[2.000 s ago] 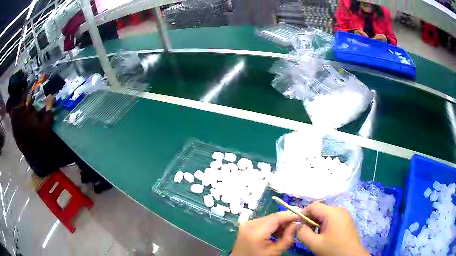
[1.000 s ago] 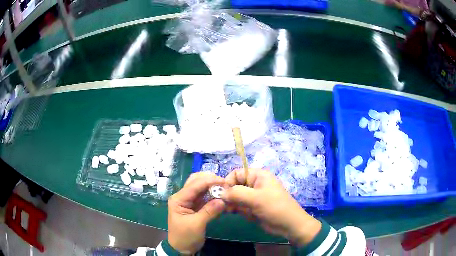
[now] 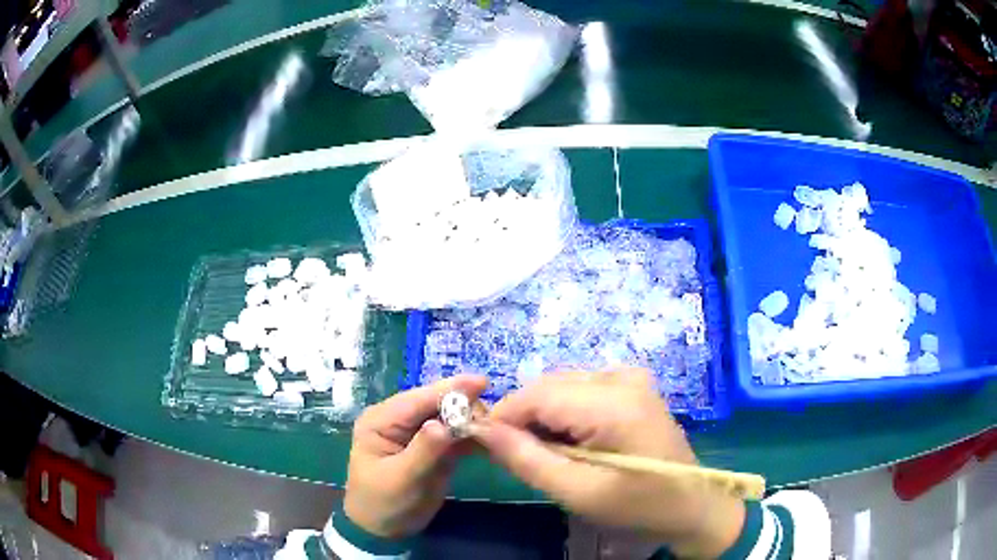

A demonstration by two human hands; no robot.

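Observation:
My left hand (image 3: 402,454) holds a small clear housing (image 3: 455,409) with white parts in it between thumb and fingers. My right hand (image 3: 596,448) holds a long thin tan stick (image 3: 667,468); its wider end points right and its other end is hidden at the fingers. The right fingertips meet the housing's right side. Behind the hands, a blue shallow crate (image 3: 716,361) is full of clear housings. An open plastic bag of tiny white inserts (image 3: 481,246) sits in a clear tub (image 3: 555,175) behind and left of the crate.
A clear tray (image 3: 186,377) with white blocks lies at left. A large blue bin (image 3: 951,252) with translucent white covers stands at right. A large clear bag (image 3: 481,77) of white parts lies behind the tub. Red stools (image 3: 68,487) show at the lower edges.
The view has turned right and down onto the work. The stick has swung from pointing up and away to lying toward the right. The left hand still holds the housing.

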